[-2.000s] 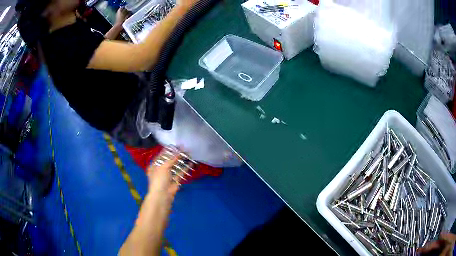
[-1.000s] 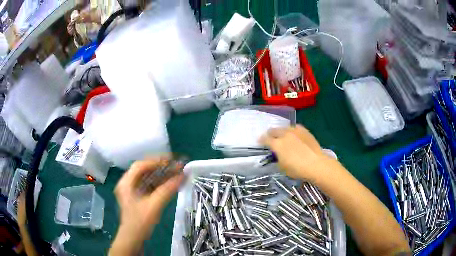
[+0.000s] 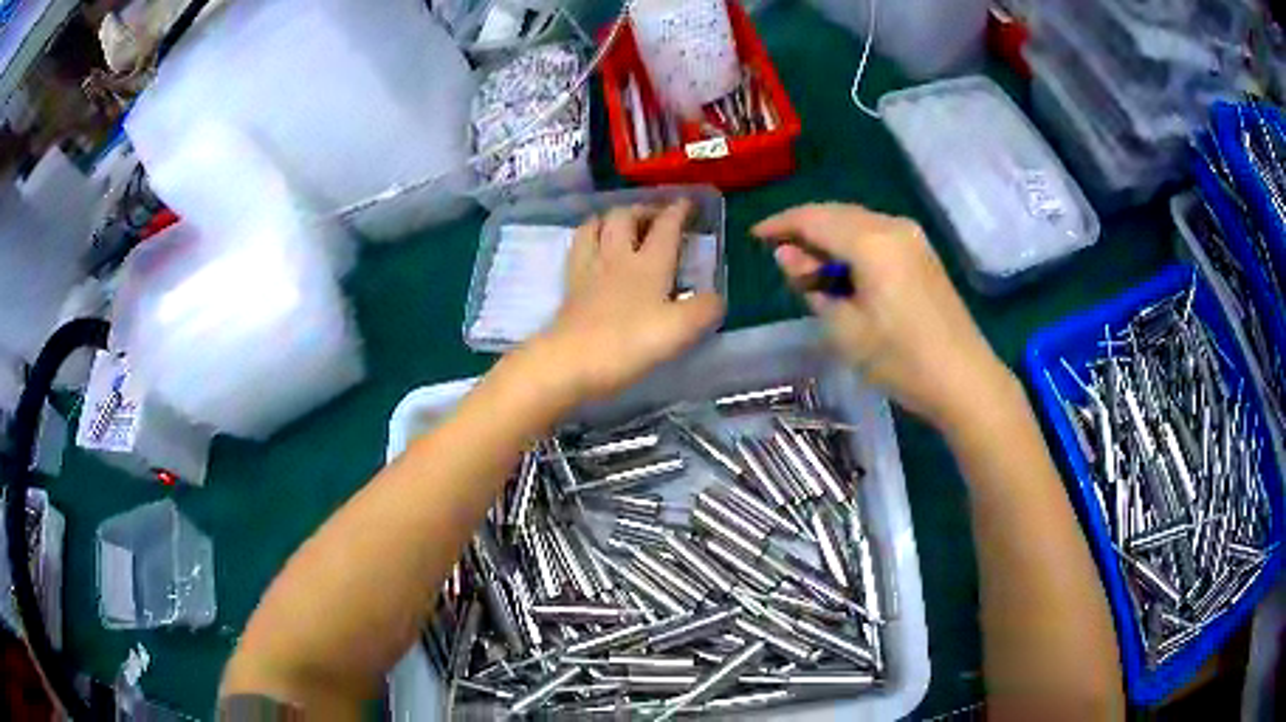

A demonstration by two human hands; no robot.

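A large white tray (image 3: pixel 910 564) full of loose steel cylindrical assemblies (image 3: pixel 677 564) lies in front of me. My left hand (image 3: pixel 635 296) is spread palm down over the clear packing box (image 3: pixel 484 303) beyond the tray. Metal glints beside its thumb; its palm side is hidden, so I cannot tell if it grips assemblies. White liner (image 3: pixel 525 282) shows in the box. My right hand (image 3: pixel 882 289) is above the tray's far right corner, closed on a blue-handled tool (image 3: pixel 835 278), mostly covered by the fingers.
A blue bin (image 3: pixel 1051 381) of metal parts is at the right. A red bin (image 3: pixel 719 167) and a tub of small pieces (image 3: pixel 529 120) stand behind the packing box. A closed clear box (image 3: pixel 987 184) is back right. Translucent stacks (image 3: pixel 233 310) and a small clear tub (image 3: pixel 155 564) are left.
The view has swung from the bench's left side to the tray. My left hand, which held several assemblies, has moved right and forward over the packing box. My right hand has moved off that box.
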